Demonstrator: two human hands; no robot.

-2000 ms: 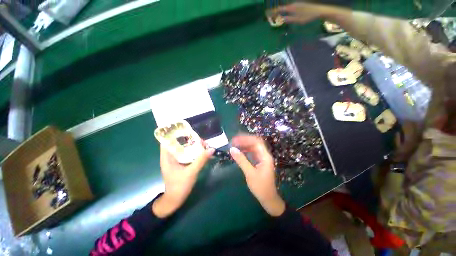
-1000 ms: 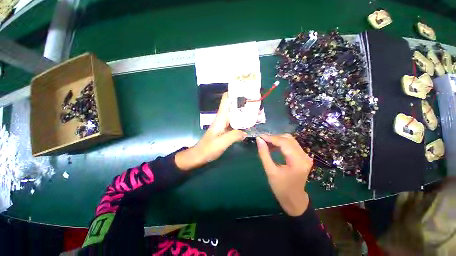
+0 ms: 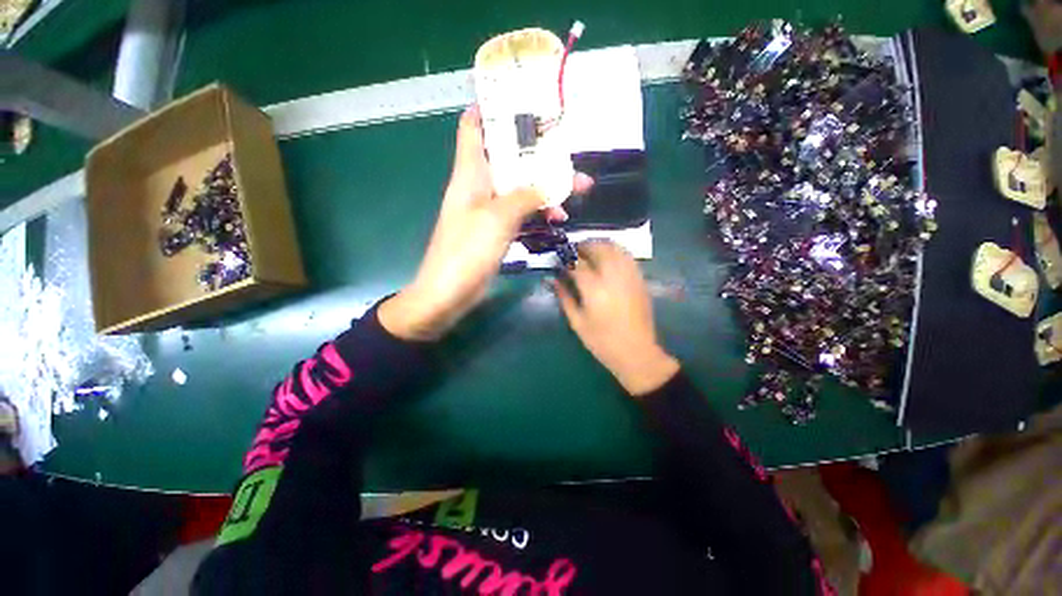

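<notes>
A cream housing is held upright in my left hand, its open side facing me. A dark square component sits inside it, and a red lead wire with a small white plug stands out past its top right. My right hand is just below the housing, its fingertips on a small dark module that my left fingertips also seem to touch; the detail is blurred. A white pad with a black strip across it lies behind the hands.
A cardboard box with dark parts stands left, crinkled clear plastic beside it. A large heap of small modules lies right. Beyond it, a black mat has cream housings near its right edge. The conveyor runs behind.
The view has shifted. The housing has moved up and left relative to the pad, uncovering more of the black strip. My right hand has turned, its fingers now pointing up and left beneath the housing.
</notes>
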